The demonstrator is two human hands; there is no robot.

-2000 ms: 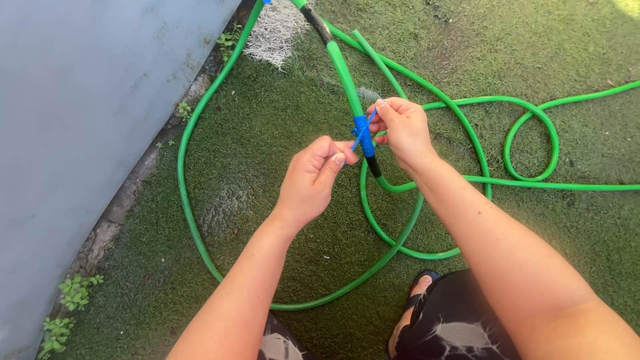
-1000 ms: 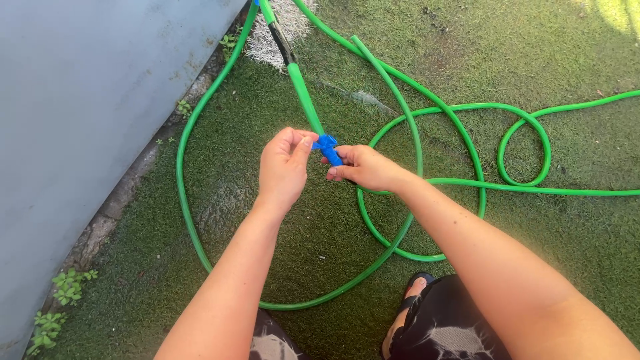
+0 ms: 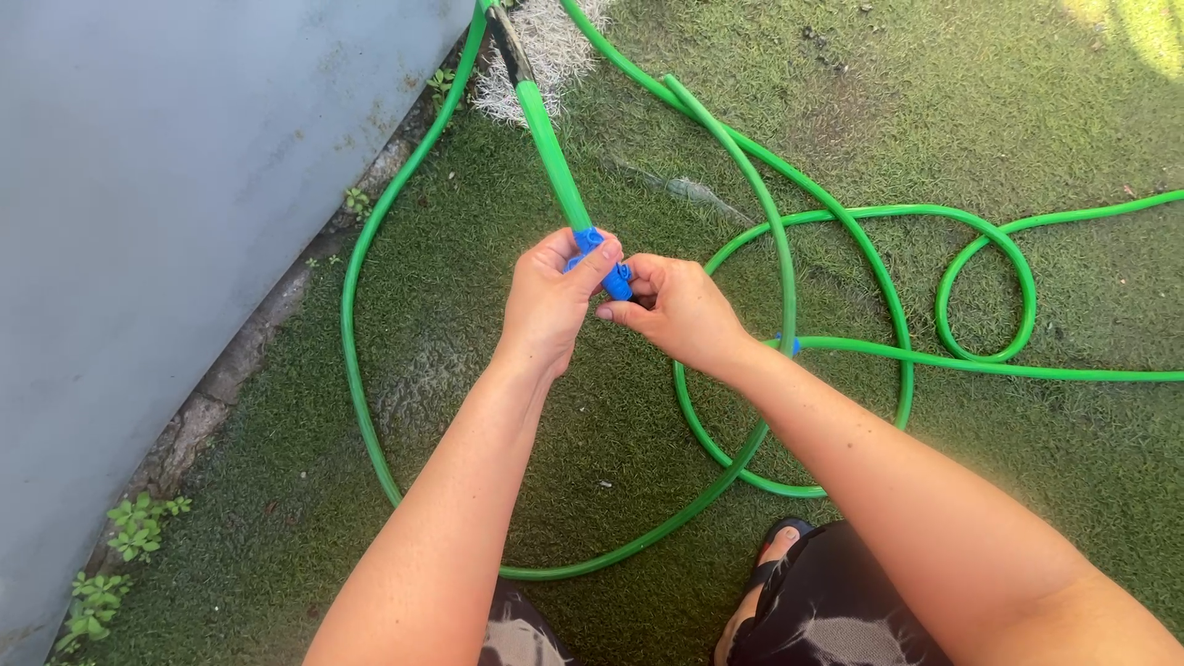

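A green garden hose (image 3: 555,162) slopes down from the top, a black sleeve (image 3: 509,44) around its upper part. Blue wrapping (image 3: 618,282), perhaps tape or a rubber strip, covers the hose's lower end. My left hand (image 3: 560,291) grips this blue part between thumb and fingers. On its right side, my right hand (image 3: 684,310) pinches a small blue knot or loose end with thumb and forefinger. What lies behind the fingers is hidden.
More green hose (image 3: 893,277) lies in loops over the artificial grass (image 3: 592,472), one cut end pointing up. A grey metal panel (image 3: 203,166) stands at the left, with a stone edge (image 3: 199,416) and small weeds (image 3: 139,525) along it. My sandalled foot is at the bottom.
Two seconds ago a blue strip was stretched between my hands, with black hose below the wrap. Now both hands are close together at the blue wrap, and that hose has swung away from the loops.
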